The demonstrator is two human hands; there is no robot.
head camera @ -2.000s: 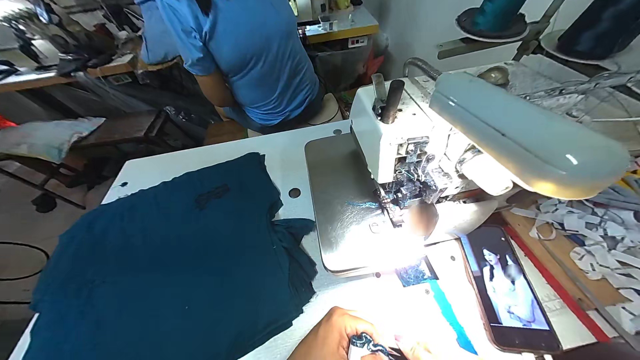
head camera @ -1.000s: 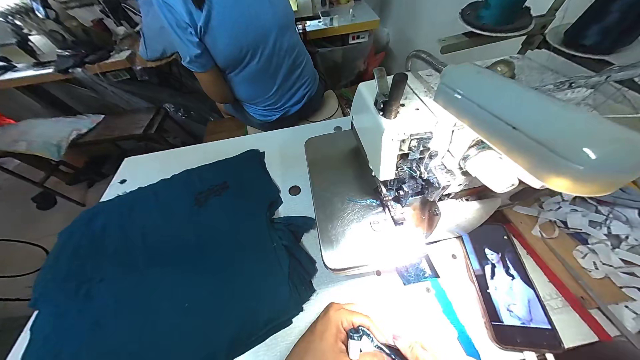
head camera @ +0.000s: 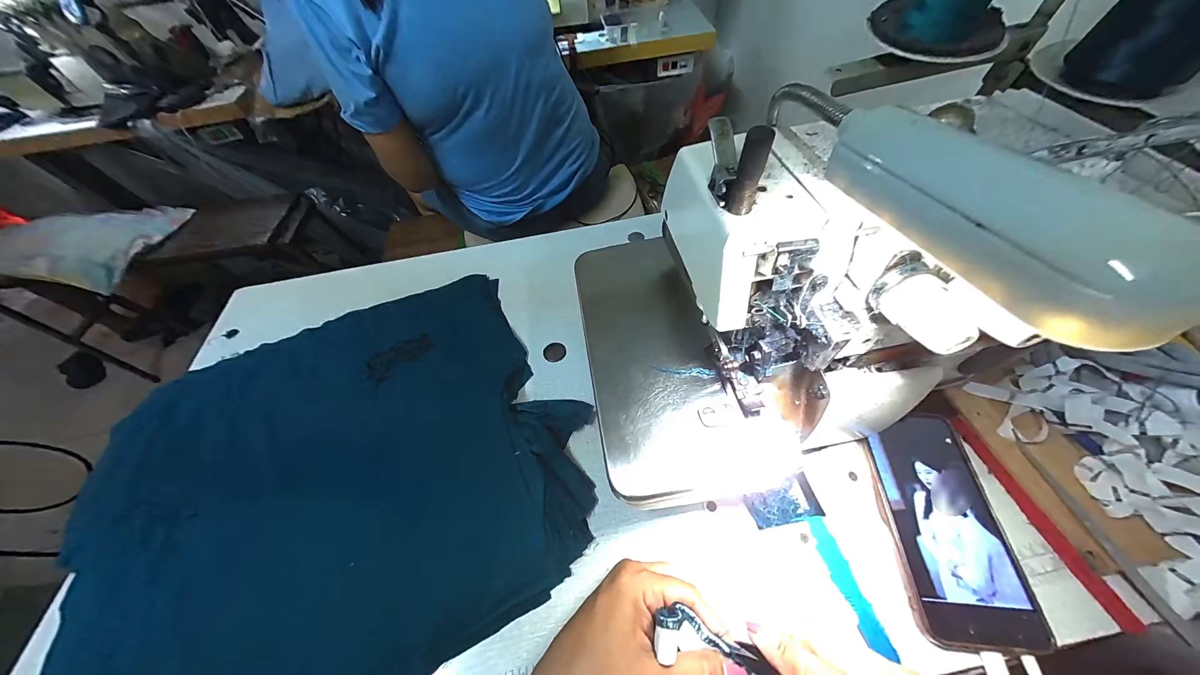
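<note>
At the bottom edge, my left hand (head camera: 623,623) is closed on a small white-and-dark object (head camera: 670,630), whose kind I cannot tell. My right hand (head camera: 797,652) is beside it, touching the dark end of the same object; glare and the frame edge hide most of this hand. A dark teal fabric piece (head camera: 309,487) lies spread on the white table to the left. Beyond my hands stands a lit sewing machine (head camera: 750,234) with a metal plate (head camera: 637,375). A narrow blue fabric strip (head camera: 848,586) lies right of my hands.
A phone (head camera: 966,544) with a lit screen lies at the right, near white fabric scraps (head camera: 1125,450). The machine's lamp (head camera: 1012,225) hangs over the right side, below thread cones (head camera: 937,19). A person in a blue shirt (head camera: 487,103) sits beyond the table (head camera: 553,272).
My fingers have shifted slightly around the small object, and more of its white end shows than two seconds ago. The teal fabric has stayed in place. The picture on the phone has changed.
</note>
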